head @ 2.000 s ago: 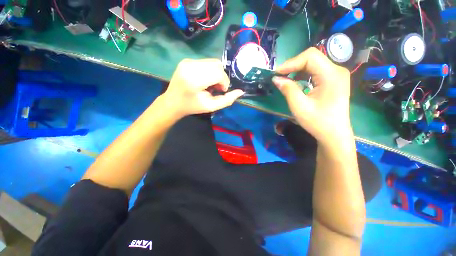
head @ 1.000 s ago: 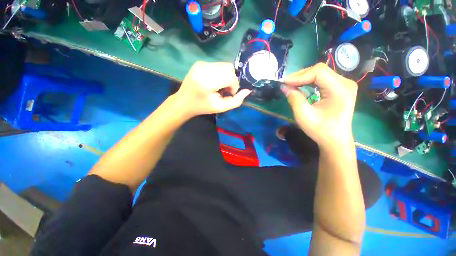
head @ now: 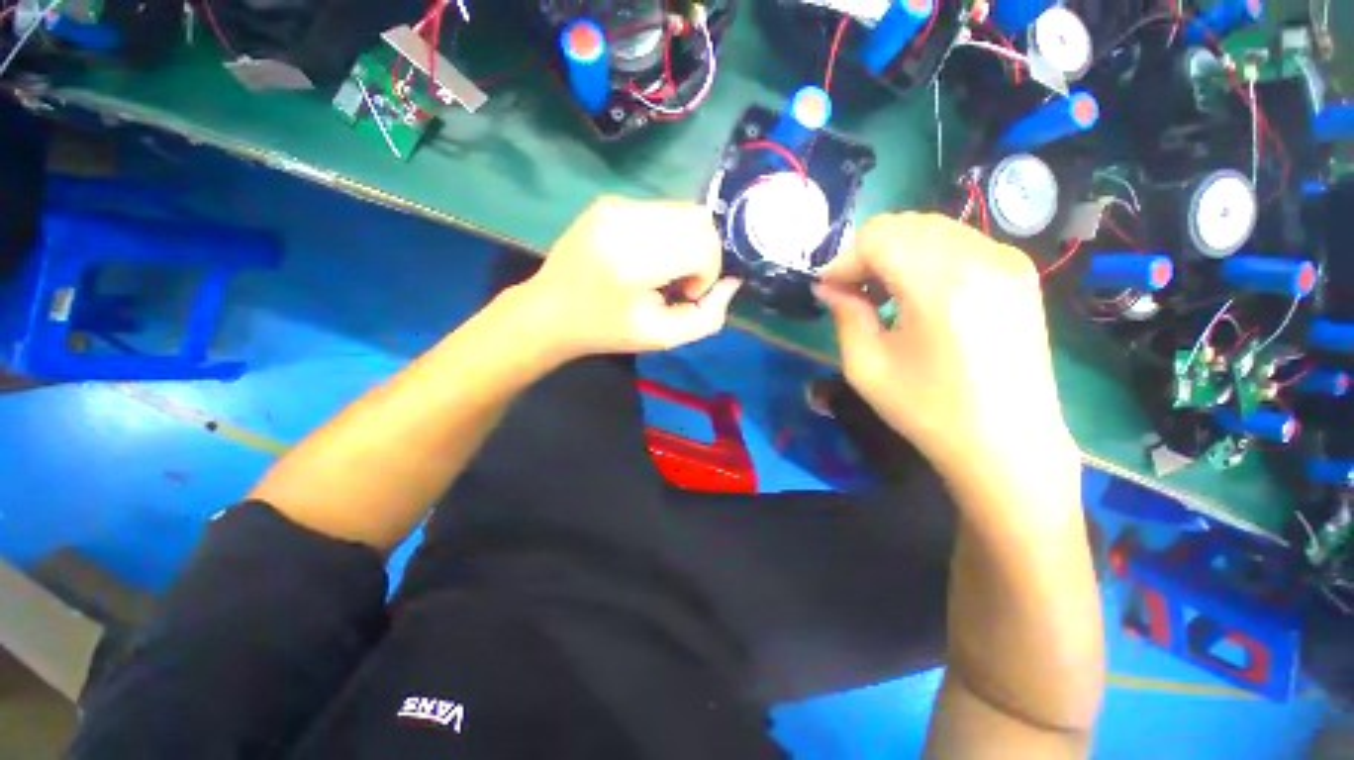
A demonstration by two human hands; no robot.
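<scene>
A black speaker housing (head: 849,161) lies at the near bench edge, with a bright round speaker driver (head: 781,220) in its middle. A blue lithium cell (head: 803,113) with a pinkish end stands at its far side, with red wire beside it. My left hand (head: 649,278) has curled fingers at the housing's left side, thumb and fingertips pinched against its near left edge. My right hand (head: 936,305) pinches at the near right edge of the housing. The circuit board between my hands shows only as a thin, unclear sliver.
The green bench (head: 490,156) holds more part-built units, blue cells and drivers. A green board (head: 389,107) with wires lies at the left. A blue stool (head: 141,290) is at the left, a red stool (head: 698,438) below the bench, and another blue stool (head: 1218,616) at the right.
The circuit board in my right fingers has gone down from over the driver to the housing's near edge and turned nearly edge-on. My right hand has moved slightly towards me.
</scene>
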